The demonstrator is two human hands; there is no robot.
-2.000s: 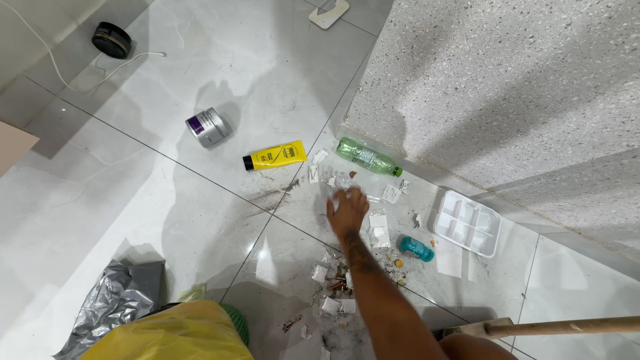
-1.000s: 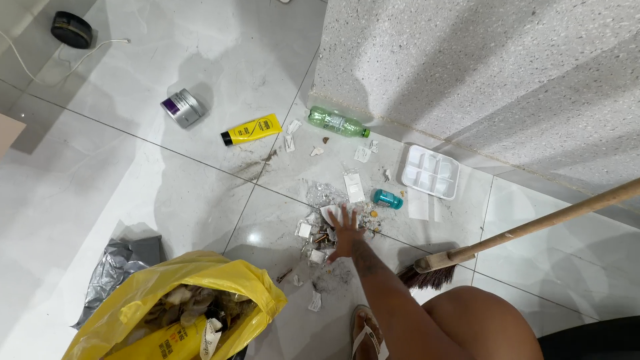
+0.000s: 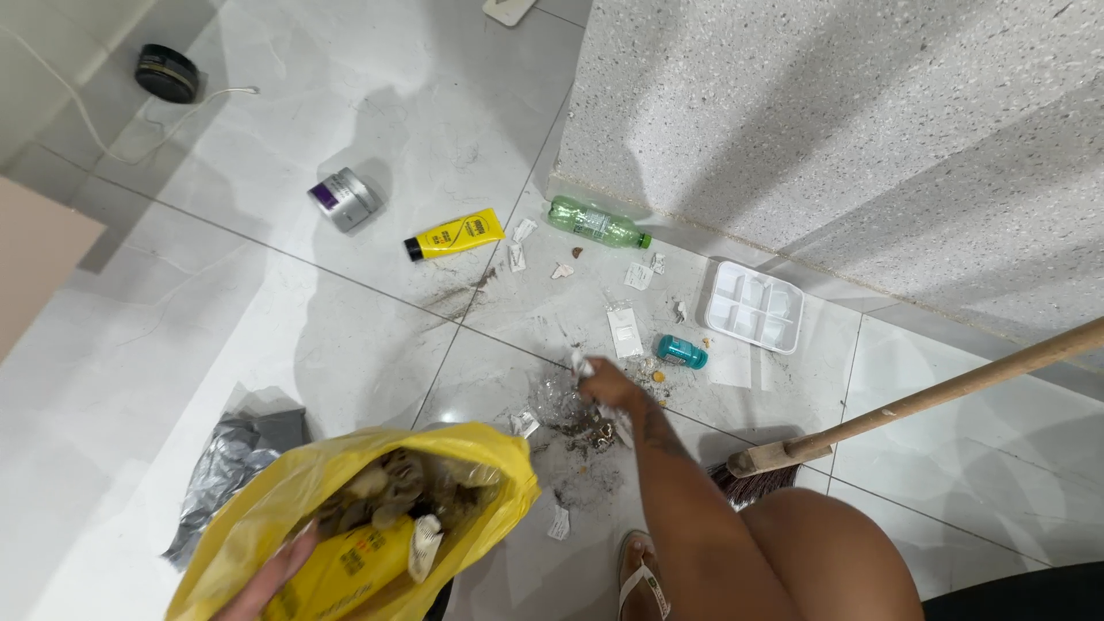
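Observation:
My right hand (image 3: pixel 611 385) grips crumpled white paper scraps (image 3: pixel 581 366) over a pile of dirt and litter (image 3: pixel 595 429) on the tiled floor. At the lower left, my left hand (image 3: pixel 274 573) is at the near side of a yellow plastic bag (image 3: pixel 509 483); its fingers are partly hidden, so its hold is unclear. The bag gapes, showing dark refuse and white paper inside. Near my right hand lie a white packet (image 3: pixel 624 333) and a teal bottle (image 3: pixel 681 352). Farther off are a yellow tube (image 3: pixel 455 235) and a green plastic bottle (image 3: pixel 599 222).
A white compartment tray (image 3: pixel 755 308) lies near the speckled wall (image 3: pixel 828 112). A broom (image 3: pixel 940 397) slants in from the right. A silver jar (image 3: pixel 345 199), a black round container (image 3: pixel 167 73), a white cable (image 3: pixel 129 161) and a gray plastic bag (image 3: pixel 233 466) are at the left.
My right hand, spread over the litter pile one second ago, is now closed on paper scraps. The yellow bag has moved right, closer to the pile, and my left hand has come into view.

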